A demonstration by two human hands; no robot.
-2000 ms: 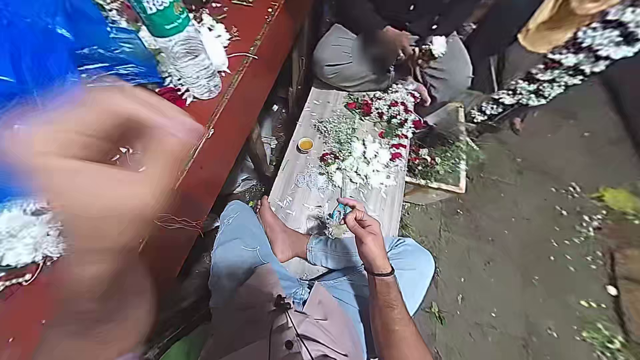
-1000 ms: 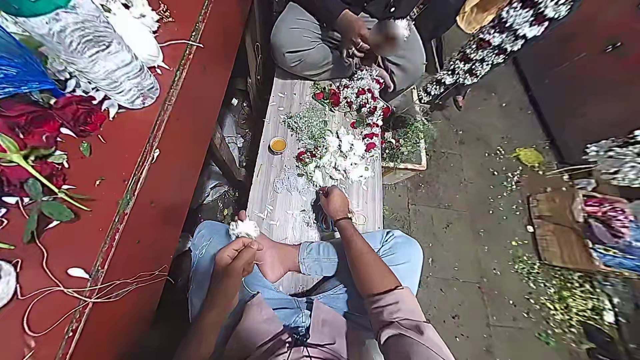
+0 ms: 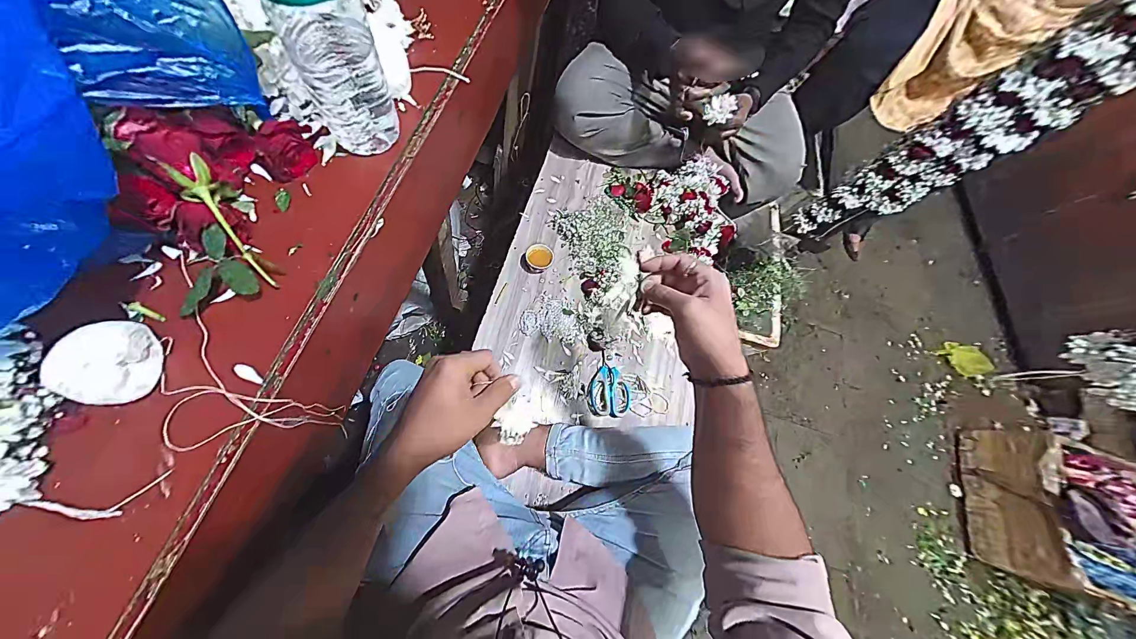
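My left hand (image 3: 457, 399) is above my bare foot, its fingers curled and a white flower (image 3: 524, 413) at the thumb tip. My right hand (image 3: 697, 311) reaches over the bench to the pile of white flowers (image 3: 617, 293); its fingertips are at the blossoms, and whether they grip one is unclear. Blue-handled scissors (image 3: 609, 390) lie on the pale wooden bench (image 3: 515, 328), between my hands and nearer to me. Beside the pile are small white filler flowers (image 3: 590, 235), red roses with white blooms (image 3: 692, 209) and a small cup of orange-yellow contents (image 3: 538, 257).
On the red table (image 3: 328, 355) at left are red roses (image 3: 182, 177), a plastic bottle (image 3: 342, 80), blue plastic (image 3: 53, 177), a white round object (image 3: 102, 362) and loose thread (image 3: 213, 390). Opposite me sits a person (image 3: 621, 98) holding a white flower. A flower garland (image 3: 967, 133) hangs at upper right.
The scissors, in my right hand two seconds ago, now lie on the bench. My right hand has moved forward to the white flowers. My left hand held a white flower one second ago.
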